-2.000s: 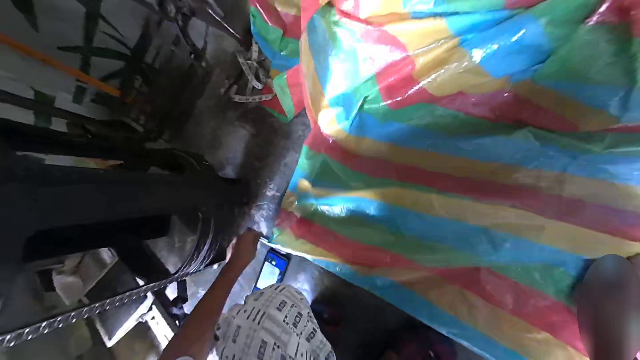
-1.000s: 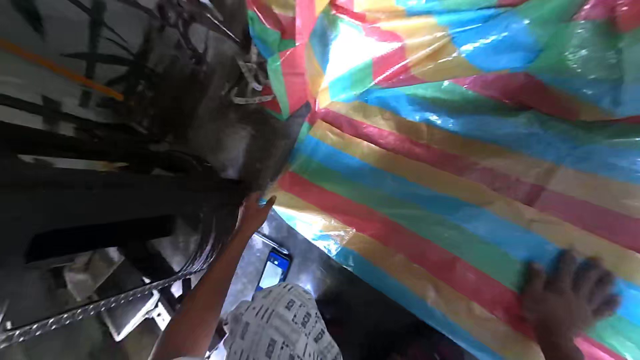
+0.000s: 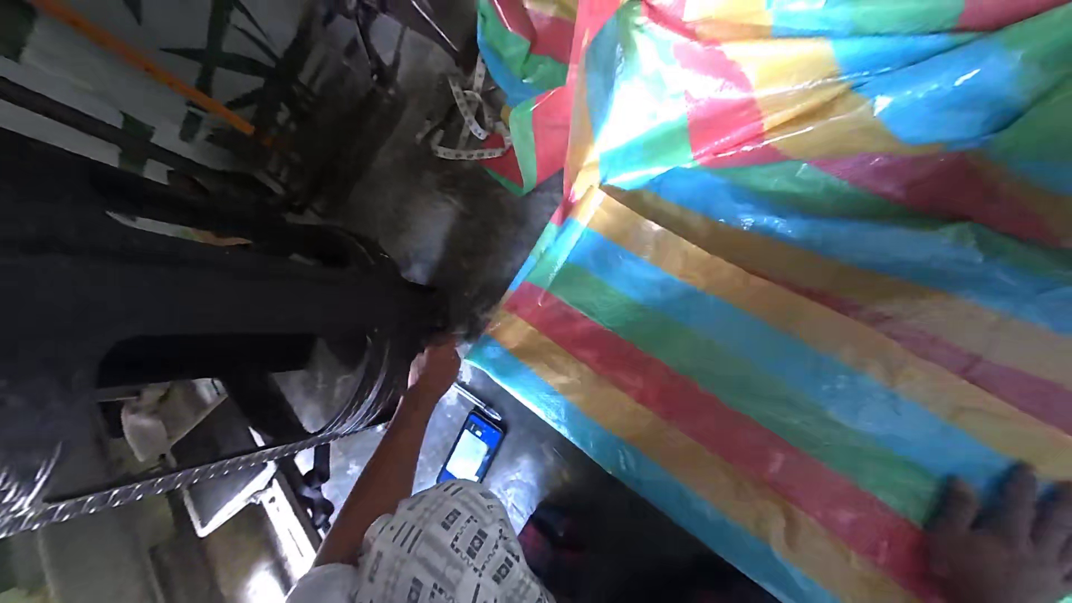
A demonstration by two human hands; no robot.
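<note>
A large striped plastic sheet (image 3: 720, 368) in red, green, blue and yellow lies over the floor, smoother toward me and crumpled at the top. My right hand (image 3: 1001, 528) rests on it at the lower right with the fingers spread. My left hand (image 3: 435, 365) is just left of the sheet's near left corner, close to the end of a dark machine part; its fingers are partly hidden, and whether they hold anything is unclear. A phone (image 3: 471, 448) with a lit screen lies below that hand, beside a thin pen-like item (image 3: 476, 401).
A black machine frame (image 3: 251, 289) fills the left side, with a twisted metal rod (image 3: 193, 475) below it. A white measuring tape (image 3: 471, 153) lies coiled near the sheet's upper left edge. An orange bar (image 3: 159, 74) runs across the upper left.
The sheet's near left part has been spread flatter. My right hand has come onto the sheet and then moved toward the lower right. My left hand, at the sheet's corner a second ago, is now apart from it.
</note>
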